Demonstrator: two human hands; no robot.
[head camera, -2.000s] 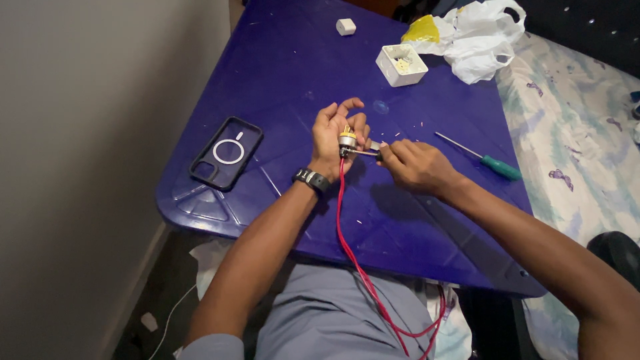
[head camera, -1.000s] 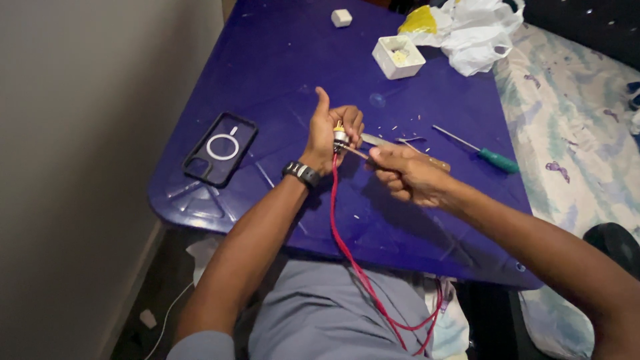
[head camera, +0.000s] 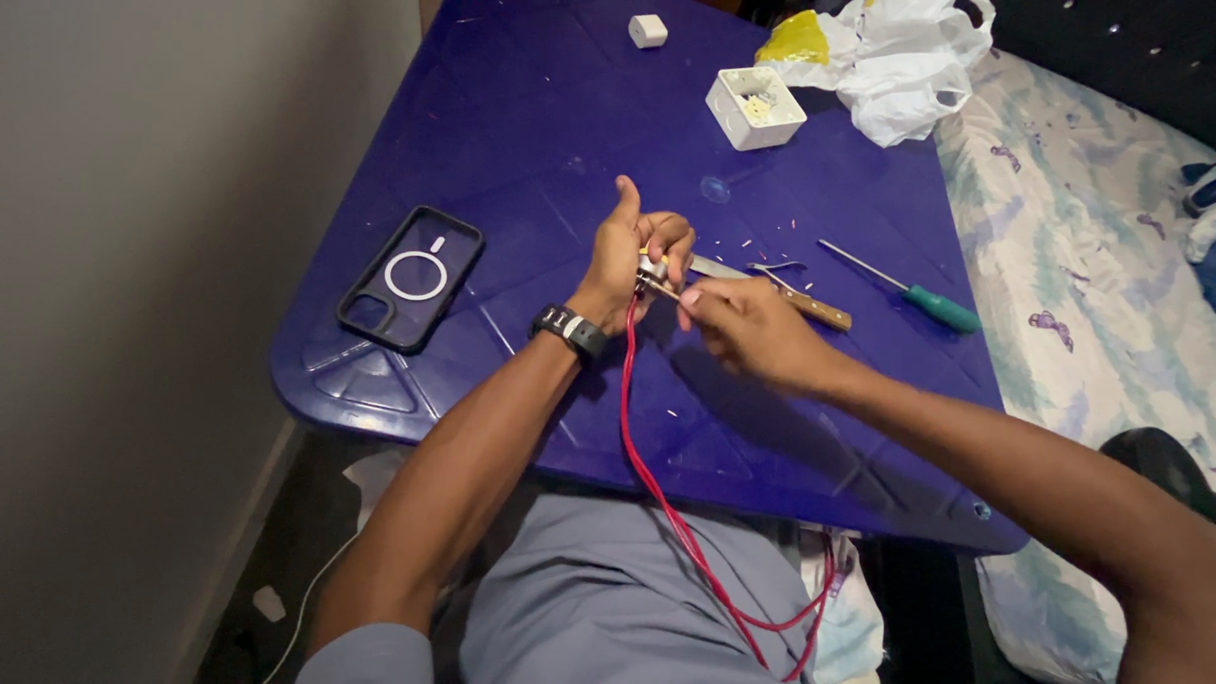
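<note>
A small electrical fitting with a white and metallic body and yellow parts (head camera: 653, 266) sits in my left hand (head camera: 627, 252), thumb raised. Red wires (head camera: 655, 484) run from its lower side down over my lap. My right hand (head camera: 750, 328) pinches a thin tool (head camera: 667, 292), whose tip meets the fitting; its handle is hidden by the fingers. Beyond the right hand a wooden-handled knife (head camera: 826, 311) lies on the purple plastic table (head camera: 532, 114), beside a small metal tool (head camera: 779, 277). Farther right rests a green-handled screwdriver (head camera: 936, 309).
A clear phone case with a black rim (head camera: 415, 277) lies at the left. At the back are a white adapter-like block (head camera: 649, 31), an open white square box (head camera: 758, 119) holding small parts, and a white plastic bag (head camera: 893, 66). Small scraps dot the table. Patterned bedding (head camera: 1054, 237) borders the right.
The knife and small metal tool, largely covered by my right hand two seconds ago, now show more on the table. My left thumb has risen from its earlier bent position.
</note>
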